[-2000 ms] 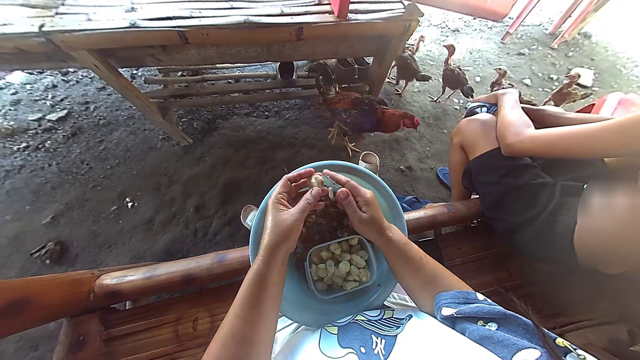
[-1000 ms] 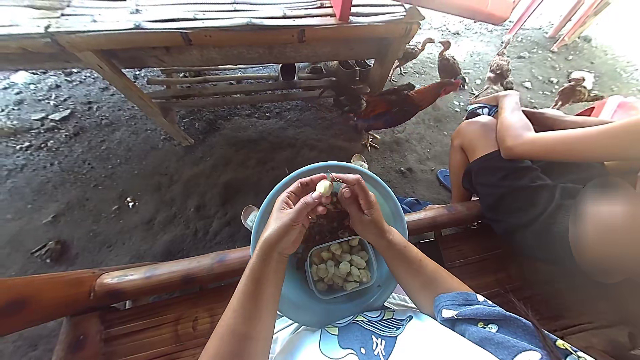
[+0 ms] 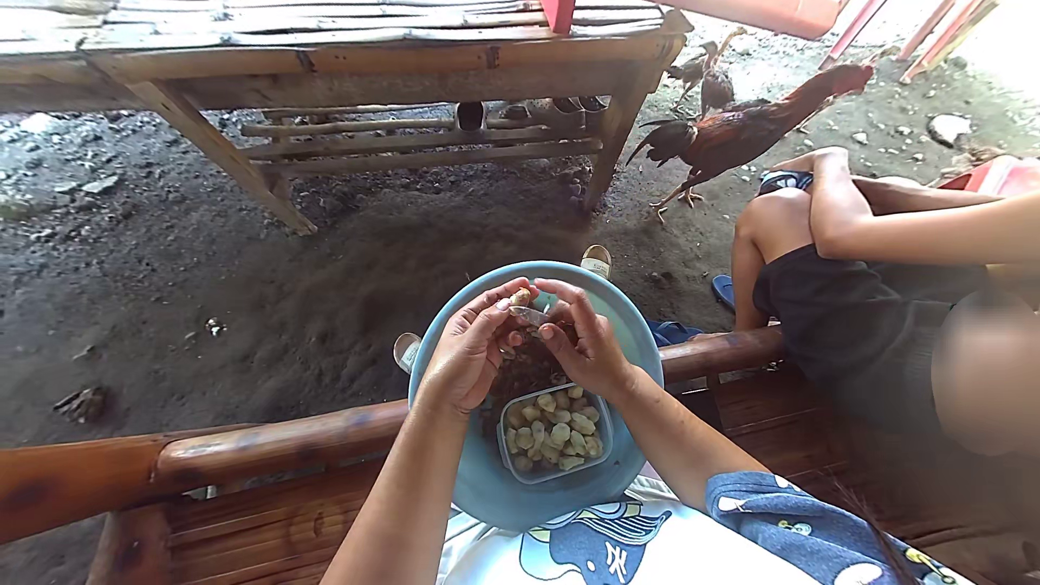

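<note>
My left hand (image 3: 479,345) holds a small pale brownish piece of food (image 3: 521,298) between thumb and fingertips. In my right hand (image 3: 583,337) is a small knife blade (image 3: 530,315), which touches or nearly touches that piece; its handle is hidden by the fingers. Both hands are over a blue plastic basin (image 3: 487,496) on my lap. Inside the basin, a clear plastic container (image 3: 532,479) holds several pale peeled pieces (image 3: 561,435). Dark brown scraps (image 3: 528,374) lie beyond the container, partly hidden by my hands.
A bamboo bench rail (image 3: 284,443) runs under the basin. To the right sits another person in black shorts (image 3: 861,325). A bamboo table (image 3: 390,69) stands ahead, with shoes on its lower rack. Past its right leg are a rooster (image 3: 739,138) and other chickens on the dirt ground.
The blade now shows between my hands, against the piece in my left fingers. The rooster has moved to the right, out from beside the table leg.
</note>
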